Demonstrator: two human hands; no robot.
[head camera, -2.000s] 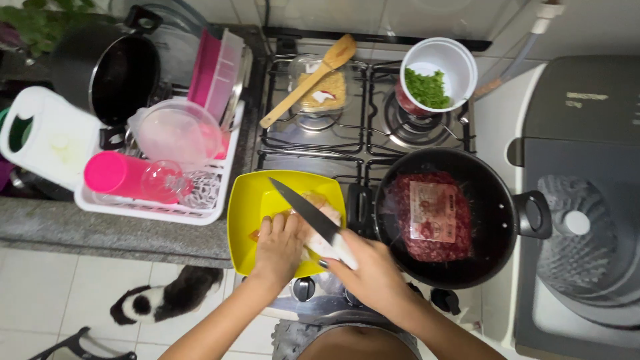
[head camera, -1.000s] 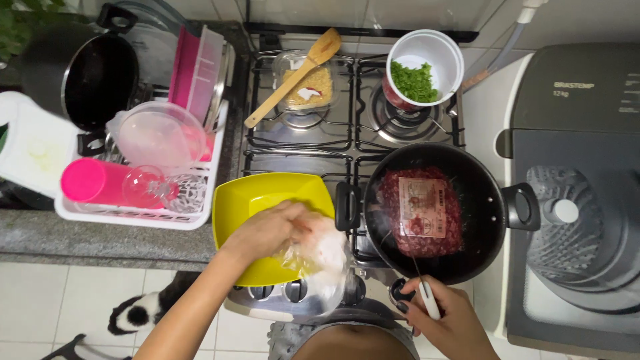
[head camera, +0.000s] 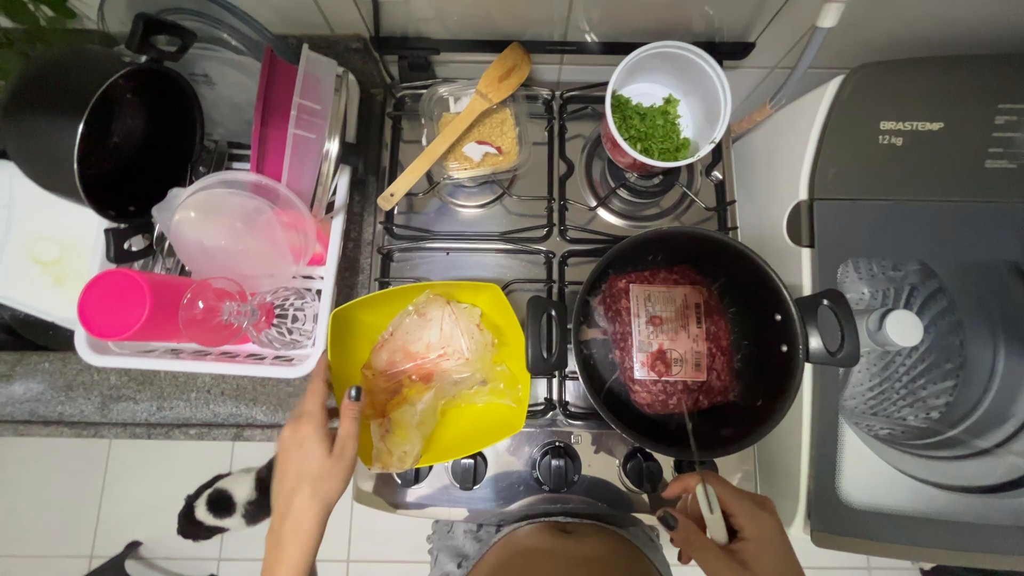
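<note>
My left hand (head camera: 316, 444) grips the left rim of a yellow plastic bowl (head camera: 480, 416) on the stove's front left. In the bowl lies a clear plastic bag (head camera: 432, 352) with pale raw meat inside. My right hand (head camera: 724, 520) holds a knife (head camera: 710, 508) by its white handle; the blade, seen edge-on, points at the black two-handled pan (head camera: 768, 400). The pan holds a plastic-wrapped pack of ground red meat (head camera: 668, 336) with a printed label. The blade's tip is at the pack's lower edge; whether it touches cannot be told.
Behind are a wooden spatula (head camera: 448, 140) across a clear container of crumbs (head camera: 484, 140) and a white tub (head camera: 672, 96) with chopped greens. A loaded white dish rack (head camera: 208, 360) stands left, a washing machine (head camera: 920, 176) right. A black-and-white cat (head camera: 232, 500) is on the floor.
My left hand has left the bagged meat, which now lies in the bowl, and has moved to the bowl's left rim. The knife, over the bowl two seconds ago, is now at the pan.
</note>
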